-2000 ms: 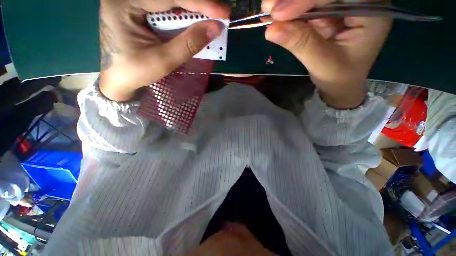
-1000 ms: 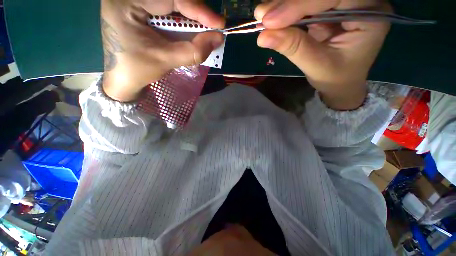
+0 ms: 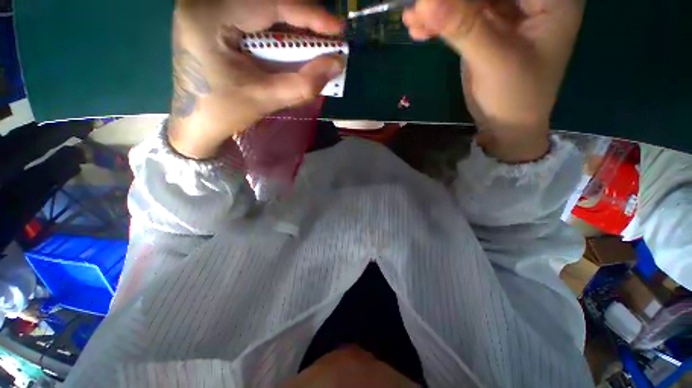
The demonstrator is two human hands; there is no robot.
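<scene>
My left hand (image 3: 239, 79) holds the white dot label sheet (image 3: 294, 50) between thumb and fingers at the top left; rows of dark dots show on it. Its red-pink grid part (image 3: 277, 148) hangs below the hand over the mat's near edge. My right hand (image 3: 501, 57), partly cut off by the top edge and slightly blurred, holds the tweezers (image 3: 377, 10); their tips point left, close to my left fingertips. Green-gold circuit board modules (image 3: 372, 29) lie on the mat between the hands, blurred and partly cut off. Whether the tips hold a sticker I cannot tell.
The green mat (image 3: 364, 98) bears a tiny red and white scrap (image 3: 404, 101). A blue bin (image 3: 76, 271) stands at lower left. At right are a red package (image 3: 611, 198), a cardboard box (image 3: 599, 261) and another person's pale sleeve (image 3: 668, 212).
My right hand and the tweezers have moved up and away from the label sheet, towards the modules. The sheet and my left hand have shifted slightly right, and the tweezers have turned.
</scene>
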